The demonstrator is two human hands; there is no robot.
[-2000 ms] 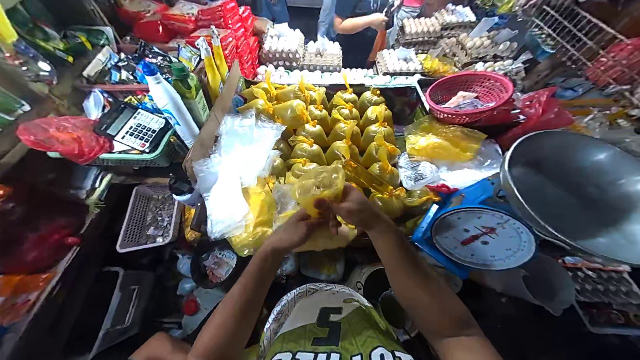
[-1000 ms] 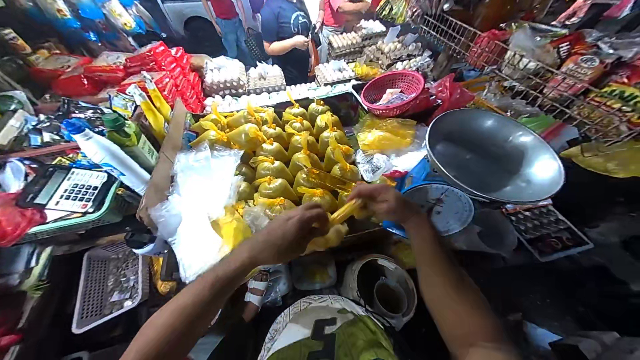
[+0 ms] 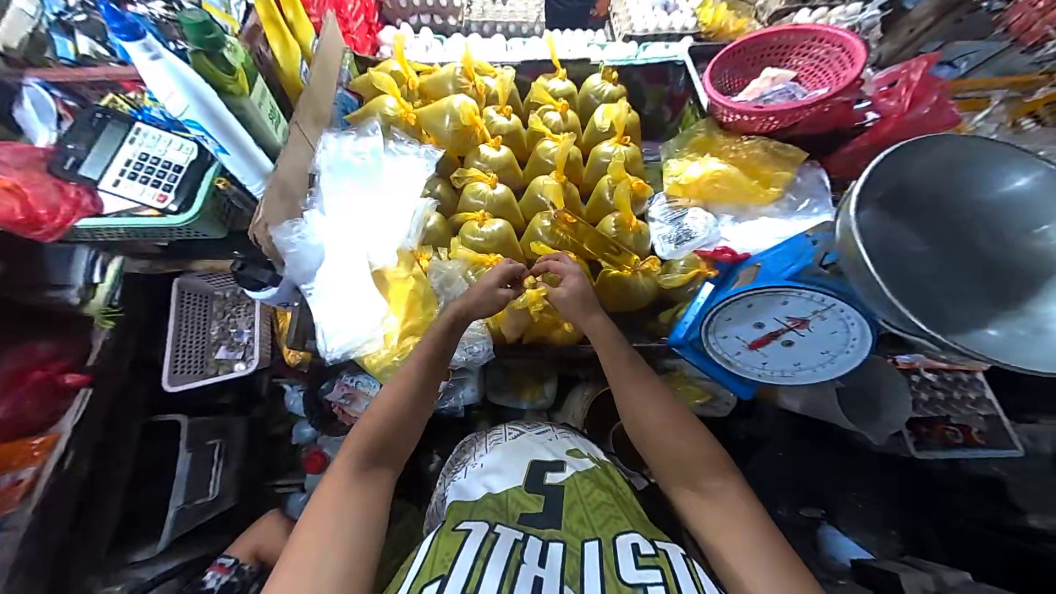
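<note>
A yellow plastic bag (image 3: 536,320) hangs below my fingers at the near edge of the display. My left hand (image 3: 493,289) pinches its gathered neck from one side and my right hand (image 3: 569,287) from the other, fingertips almost touching. Beyond them stand rows of knotted yellow plastic bags (image 3: 491,198) with bulging contents. Clear plastic bags (image 3: 355,223) lie in a pile left of my hands, with loose yellow bags (image 3: 404,309) at their near end. What fills the bag in my hands cannot be made out.
A blue dial scale (image 3: 784,330) with a large metal pan (image 3: 965,247) stands at the right. Behind it is a pink basket (image 3: 788,78). A calculator (image 3: 136,161), a grey basket of coins (image 3: 219,330) and a cardboard flap (image 3: 305,140) are at left. Eggs (image 3: 528,45) line the back.
My hands have drawn together at the neck of the bag; one second ago they were farther apart, with yellow plastic stretched between them. The view has tilted down, and the people at the back are out of sight.
</note>
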